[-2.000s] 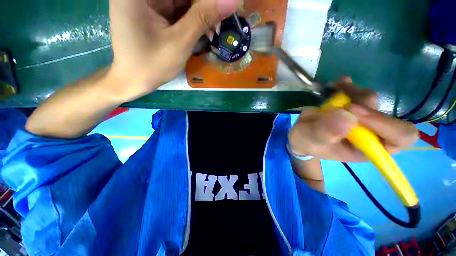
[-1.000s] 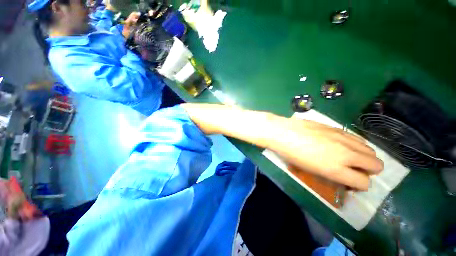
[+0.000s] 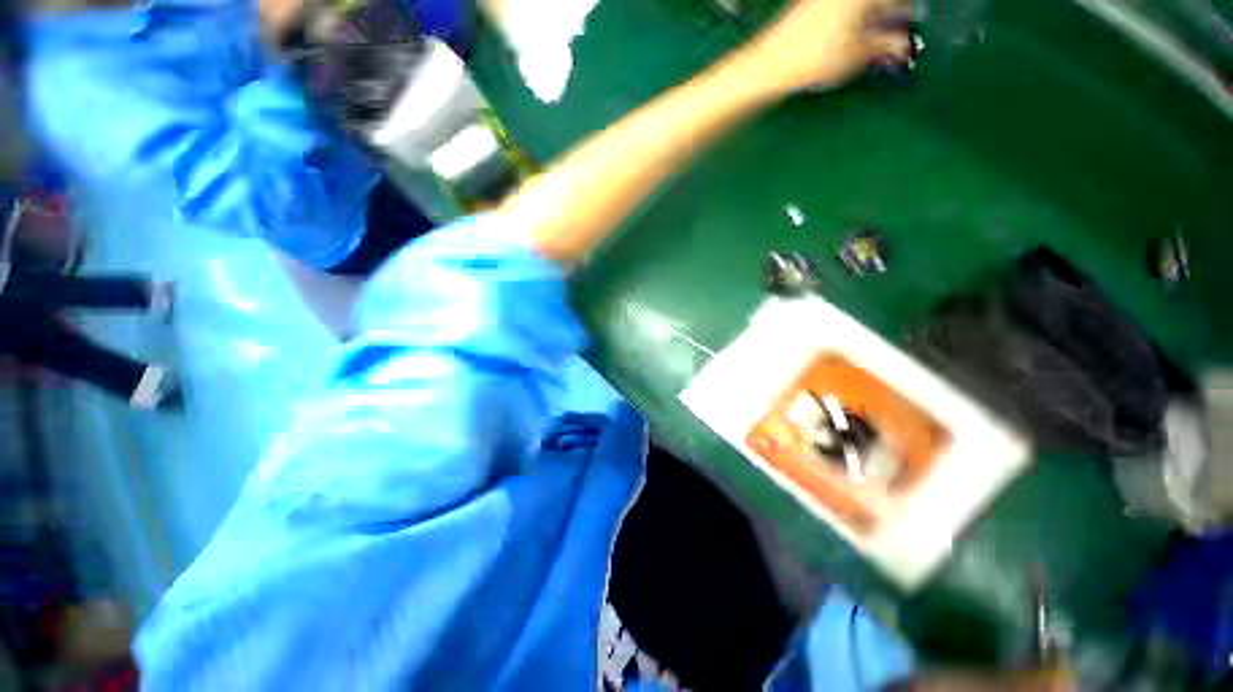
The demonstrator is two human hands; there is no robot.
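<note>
The orange fixture plate (image 3: 778, 446) lies on the white pad (image 3: 730, 385), right of centre. A dark piece with pale strips shows in its middle, too blurred to tell whether it is a board. My left hand (image 3: 841, 41) is at the top, arm stretched over the bench. Its fingertips are at a small dark disc (image 3: 895, 46), apparently an LED board; the grip is unclear. My right hand (image 3: 1001, 680) is a blurred sliver at the bottom edge. A thin upright metallic streak (image 3: 1041, 615) shows just above it, possibly the iron's shaft.
Two loose dark discs (image 3: 863, 252) lie beyond the pad; another (image 3: 1171, 257) is far right. A black fume extractor (image 3: 1068, 352) stands behind the pad. A crumpled white wipe (image 3: 544, 47) and the solder spool stand (image 3: 507, 160) are upper left. A blue-coated person (image 3: 203, 122) is at left.
My left hand has moved off the orange plate to the far disc, uncovering the plate. The view has shifted slightly since one second ago. My right hand's edge now shows at the bottom.
</note>
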